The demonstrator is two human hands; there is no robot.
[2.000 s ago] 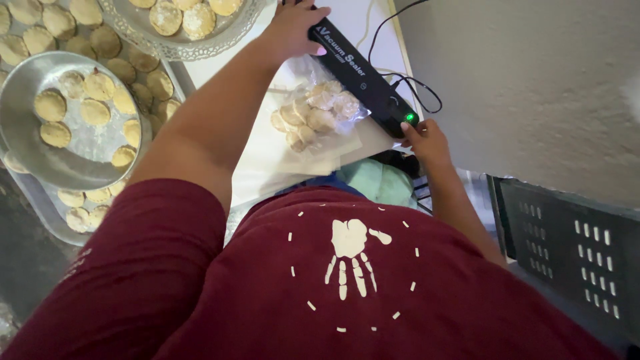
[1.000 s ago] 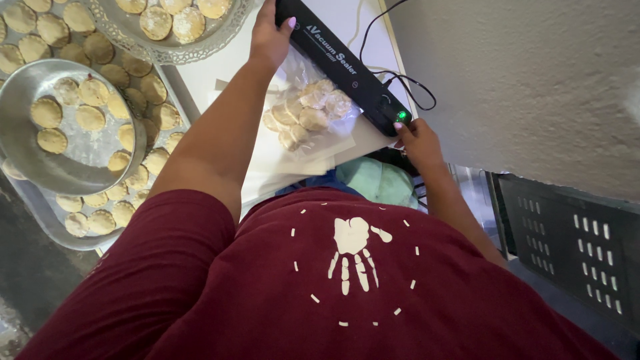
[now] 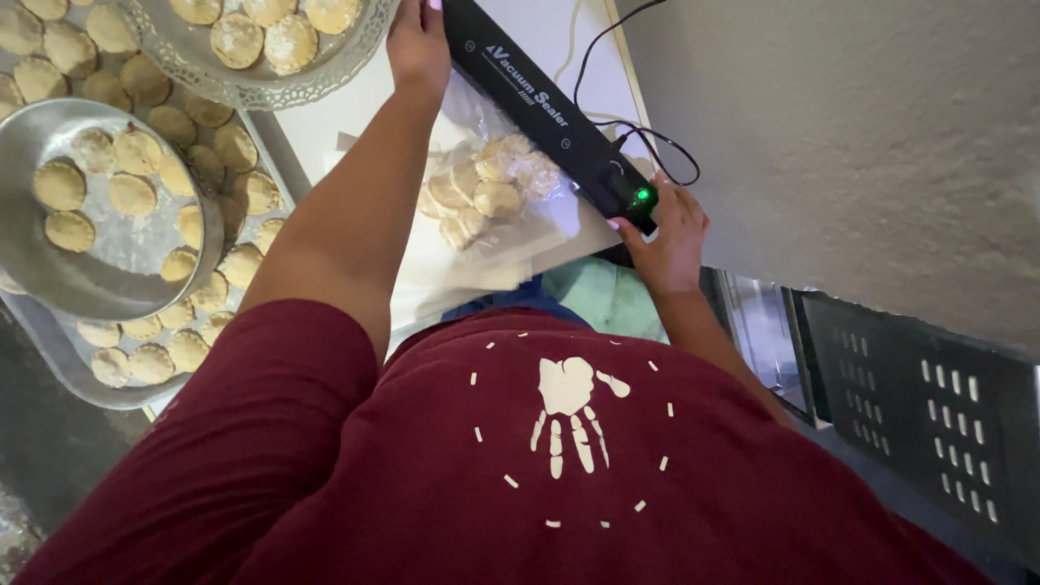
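Note:
A black vacuum sealer (image 3: 544,106) lies diagonally on the white table, a green light glowing at its lower right end. My left hand (image 3: 419,49) grips its upper left end, the fingertips cut off by the frame's top. At the lit end my right hand (image 3: 668,236) holds the sealer between thumb and fingers. A clear plastic bag (image 3: 520,223) holding several round pastries (image 3: 467,191) lies flat beside the sealer, on my side, with one edge at or under it. Whether the bag's mouth is inside the sealer cannot be told.
At left, a metal tray (image 3: 89,396) of round pastries carries a round metal pan (image 3: 213,236) with more. A lace-edged metal platter (image 3: 284,96) of pastries is at the top. A black cable (image 3: 578,73) runs beside the wall (image 3: 837,146). A slotted dark panel (image 3: 902,390) stands right.

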